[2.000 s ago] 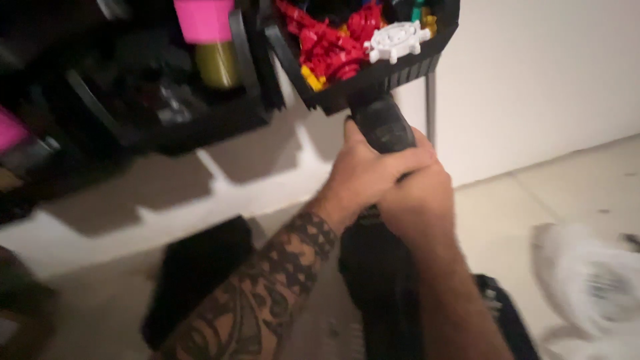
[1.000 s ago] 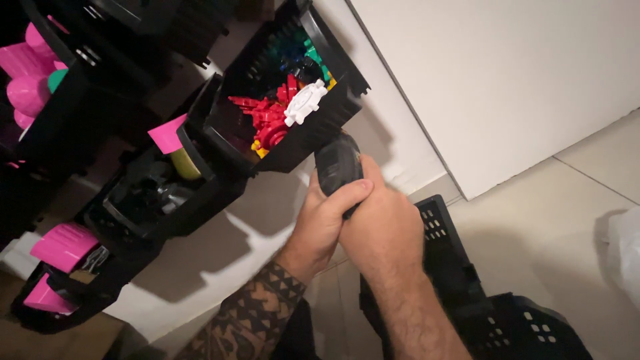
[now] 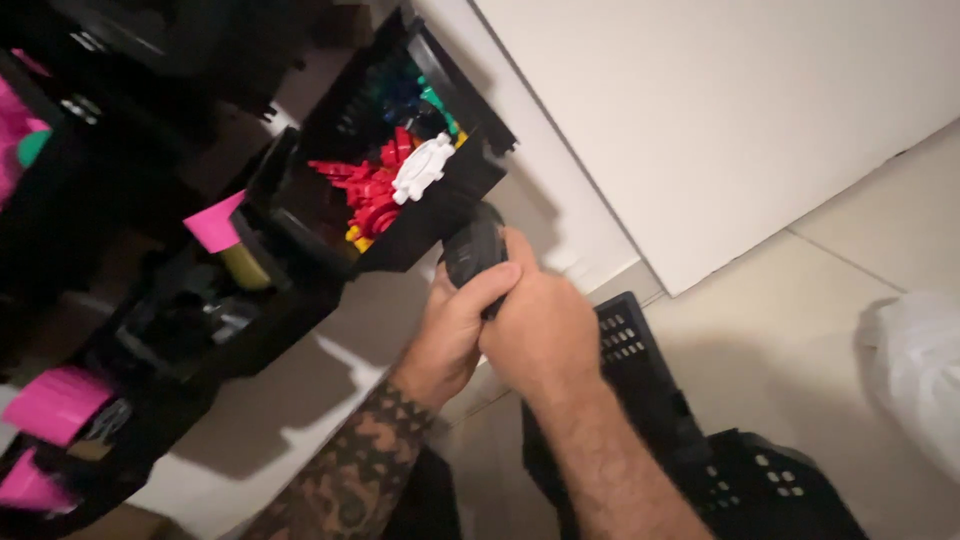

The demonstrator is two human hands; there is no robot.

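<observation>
Just below the front of a black plastic bin [image 3: 457, 184], my left hand [image 3: 450, 322] and my right hand [image 3: 544, 322] close together around a dark, rounded object [image 3: 474, 251], whose kind I cannot tell. My left thumb crosses toward my right hand's fingers. The bin holds red plastic pieces [image 3: 367, 187], a white wheel-shaped piece [image 3: 423, 168], yellow pieces [image 3: 358, 238] and green pieces [image 3: 436, 101]. The lower part of the dark object is hidden by my fingers.
More black bins hang at the left, with pink rolled items [image 3: 58, 405] and a pink-and-yellow one [image 3: 217, 221]. Perforated black plastic crates [image 3: 652, 375] stand on the tiled floor below. A white door or panel [image 3: 720, 112] is at the right, and a whitish plastic bag [image 3: 922, 367] lies beyond.
The view has swung and tilted, bringing more bins and the perforated crates into sight. Both hands keep hold of the dark object by the bin of colored pieces.
</observation>
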